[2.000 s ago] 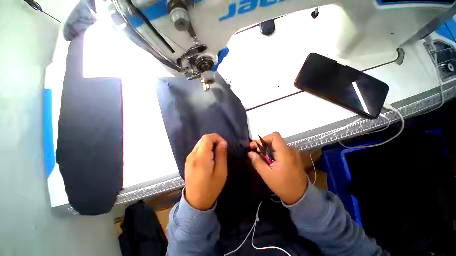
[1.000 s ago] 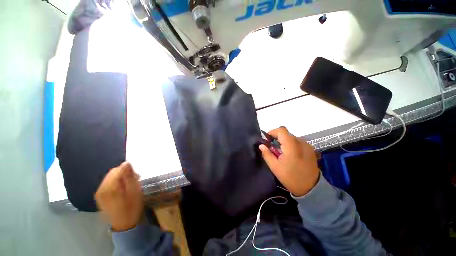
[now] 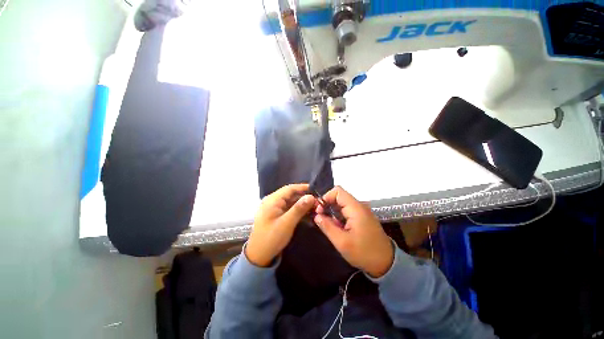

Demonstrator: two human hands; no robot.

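A dark cut fabric panel [image 3: 281,145] runs from under the presser foot and needle [image 3: 322,112] over the table's front edge into the lap. My left hand [image 3: 281,222] pinches the panel's right edge between thumb and fingers. My right hand [image 3: 354,228] meets it fingertip to fingertip at that edge and holds the dark thread snips [image 3: 336,216], mostly hidden by the fingers. Whether the right fingertips also grip the cloth is hard to tell. A second dark panel [image 3: 159,159] with a rounded lower end lies flat at the left.
The white sewing machine [image 3: 497,73] with JACK lettering spans the back. A black smartphone [image 3: 487,141] with a white cable lies at the right. Bunched grey cloth [image 3: 159,12] is at the far left. Dark pieces [image 3: 191,285] are below the table. A white earphone cord [image 3: 344,306] hangs over the lap.
My left hand has come back from the left panel to the middle panel's edge, beside my right hand. The middle panel now looks narrower and gathered at its right edge. The view has shifted.
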